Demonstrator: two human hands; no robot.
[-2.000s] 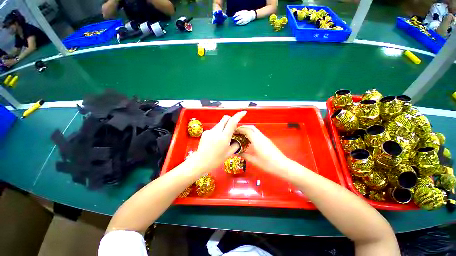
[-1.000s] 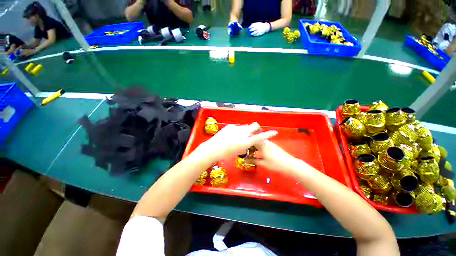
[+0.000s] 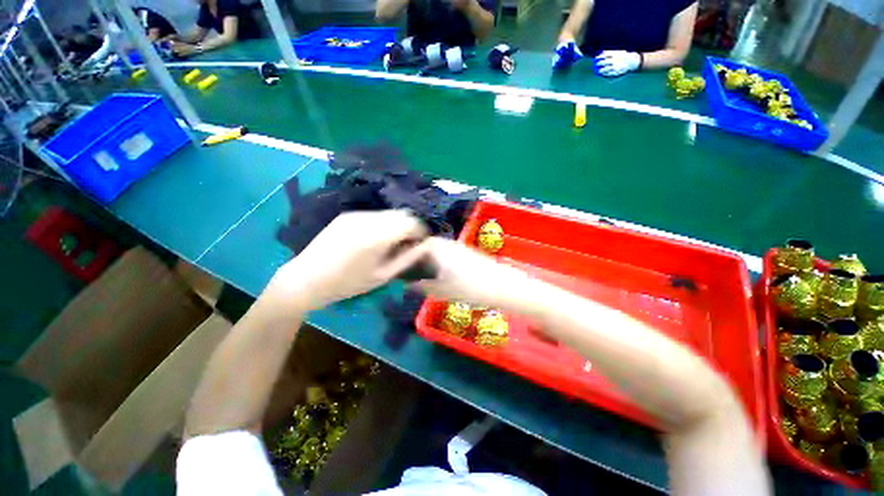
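My bare left hand (image 3: 363, 254) is over the pile of black liners (image 3: 373, 179), left of the red tray (image 3: 620, 254). My bare right hand (image 3: 454, 269) meets it at the fingertips, over the tray's left rim. Something dark shows between the fingers, but blur hides what it is and whether it is gripped. Loose black pieces (image 3: 401, 318) hang or lie below the hands. A gold shell (image 3: 491, 235) stands in the tray's back left corner. Two more gold shells (image 3: 491, 327) are at its front left. My right forearm hides part of the tray.
A red bin (image 3: 771, 373) heaped with gold shells is at right. A blue bin (image 3: 121, 145) and a yellow cylinder (image 3: 225, 136) are at far left. A cardboard box (image 3: 145, 373) with gold shells is below the bench. Gloved hands (image 3: 617, 63) rest across the line.
The view has swung left, showing the box and blue bin. My hands have moved from above the middle of the tray to its left rim and the liner pile.
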